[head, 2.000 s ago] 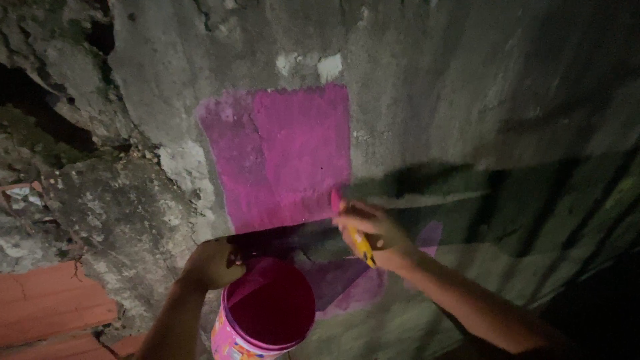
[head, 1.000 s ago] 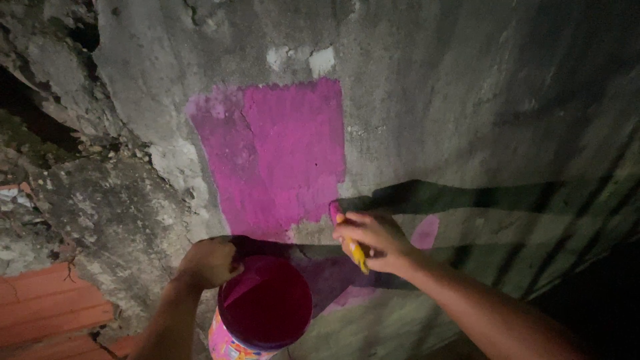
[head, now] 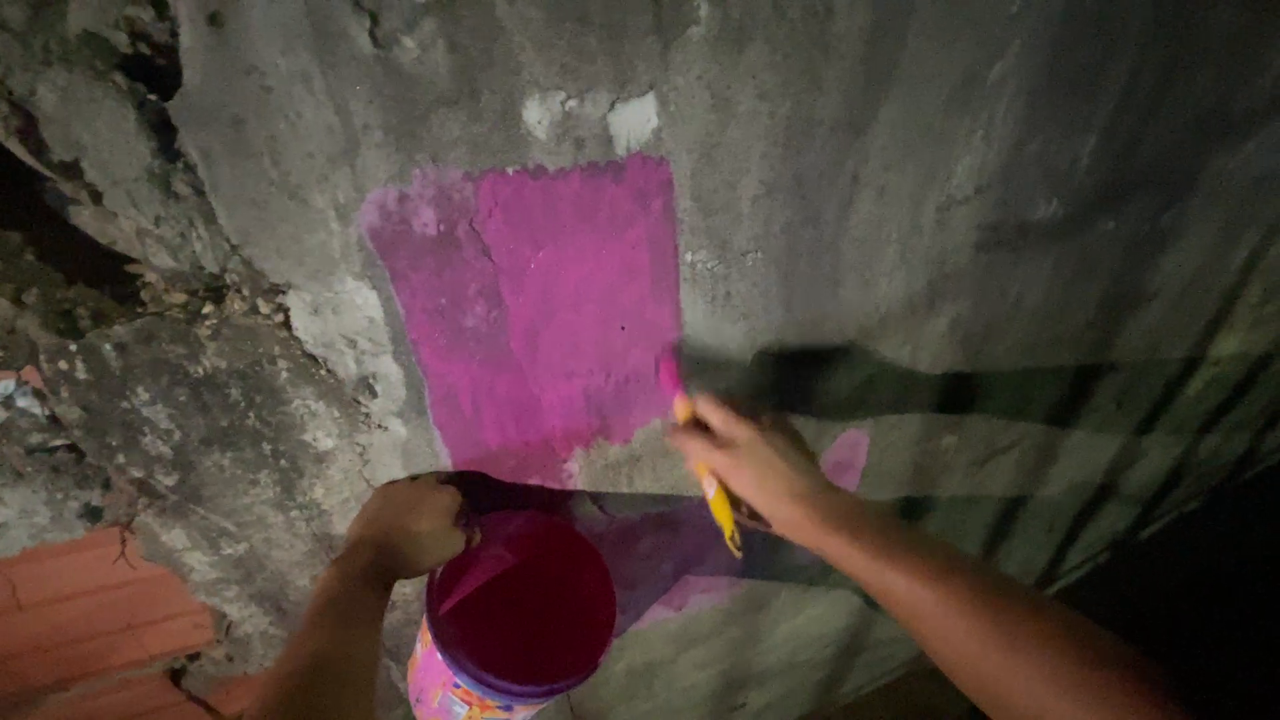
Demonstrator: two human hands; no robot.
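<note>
My right hand (head: pixel 745 455) grips a paintbrush with a yellow handle (head: pixel 718 508). Its pink-loaded bristles (head: pixel 669 370) are at the right edge of a magenta painted patch (head: pixel 590 290) on a rough grey cement wall (head: pixel 850 200); whether they touch is blurred. Below and to the left, my left hand (head: pixel 415 525) is closed on the rim of a paint bucket (head: pixel 525 600) that holds deep magenta paint and has a colourful printed side. The fingertips at the rim are partly in shadow. Thinner pink paint (head: pixel 690 597) shows on the wall beside the bucket.
Broken plaster with deep cracks (head: pixel 200 400) runs down the left side. Exposed orange hollow bricks (head: pixel 100 610) lie at the lower left. A small pink spot (head: pixel 846 458) marks the wall behind my right wrist. Dark arm shadows fall across the wall, and the lower right corner is black.
The brush tip has moved up along the patch's right edge since one second ago. My left hand has stayed on the bucket rim.
</note>
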